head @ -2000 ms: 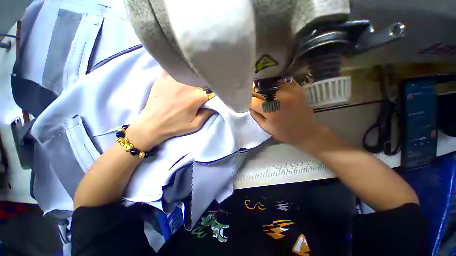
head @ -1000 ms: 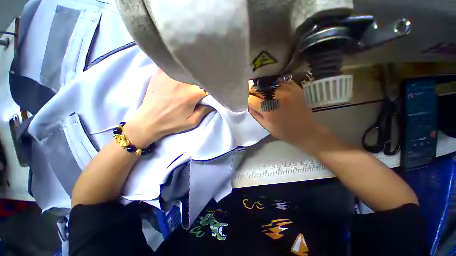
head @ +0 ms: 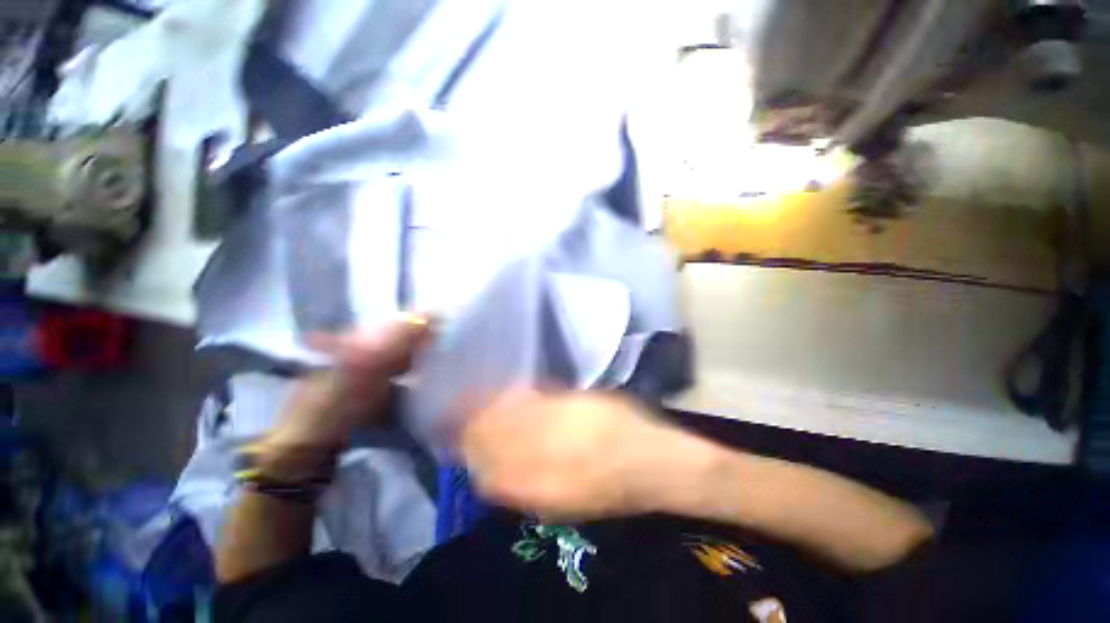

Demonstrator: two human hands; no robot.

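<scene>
The light grey-blue garment panels (head: 487,256) with darker grey parts are bunched on the left of the table and hang over its front edge. My left hand (head: 365,365) grips the cloth near its lower edge. My right hand (head: 536,450) is beside it, closed on the cloth at the front. Both hands are blurred and the fingertips are partly hidden. The sewing machine head (head: 852,61) is at the upper right, apart from both hands.
Black-handled scissors (head: 1049,365) lie at the right on the white table (head: 852,353). Part of another machine (head: 97,189) is at the far left. A red object (head: 83,338) is below it. A blue crate edge (head: 457,501) shows near my lap.
The view has swung left. Both hands have left the needle area and moved toward the table's front edge with the cloth. The cloth has come away from under the machine head.
</scene>
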